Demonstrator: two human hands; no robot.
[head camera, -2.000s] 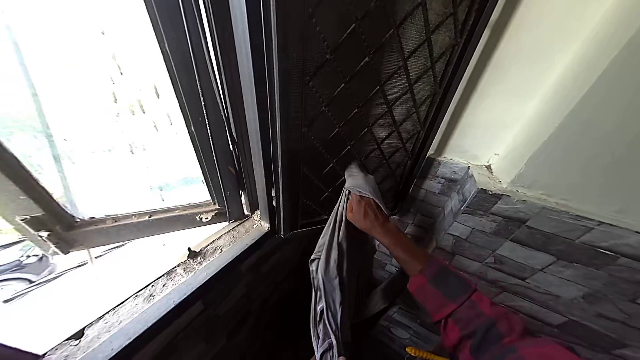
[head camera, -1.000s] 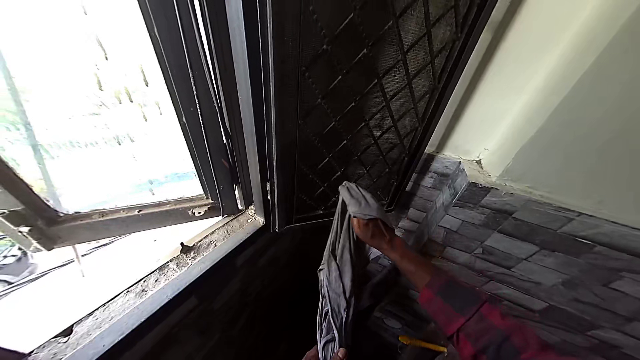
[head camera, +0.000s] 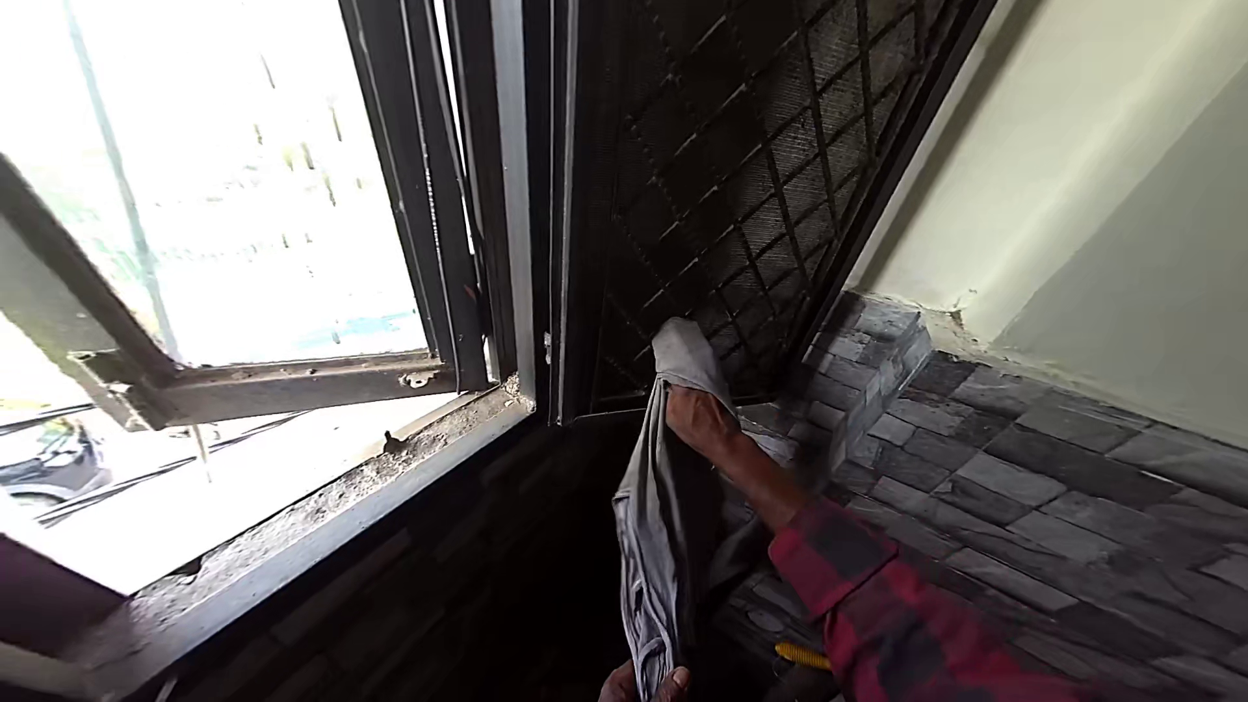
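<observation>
My right hand (head camera: 704, 421), in a red and black checked sleeve, grips the upper part of a grey cloth (head camera: 648, 546) and holds its bunched top against the lower part of a dark mesh screen panel (head camera: 721, 195) with a diamond lattice. The cloth hangs down in long folds to my left hand (head camera: 645, 684), whose fingers close on its lower end at the bottom edge of the view. Most of the left hand is cut off by the frame.
On the left, a metal-framed window sash (head camera: 302, 390) stands swung outward above a dusty sill (head camera: 341, 517). Grey stone-patterned tiles (head camera: 1033, 478) cover the lower wall at right, below a pale wall (head camera: 1102, 195). A yellow object (head camera: 801, 655) lies beneath the right sleeve.
My left hand, out of view two seconds ago, now shows at the bottom, holding the cloth's lower end. My right hand keeps its grip on the cloth near the screen's lower part.
</observation>
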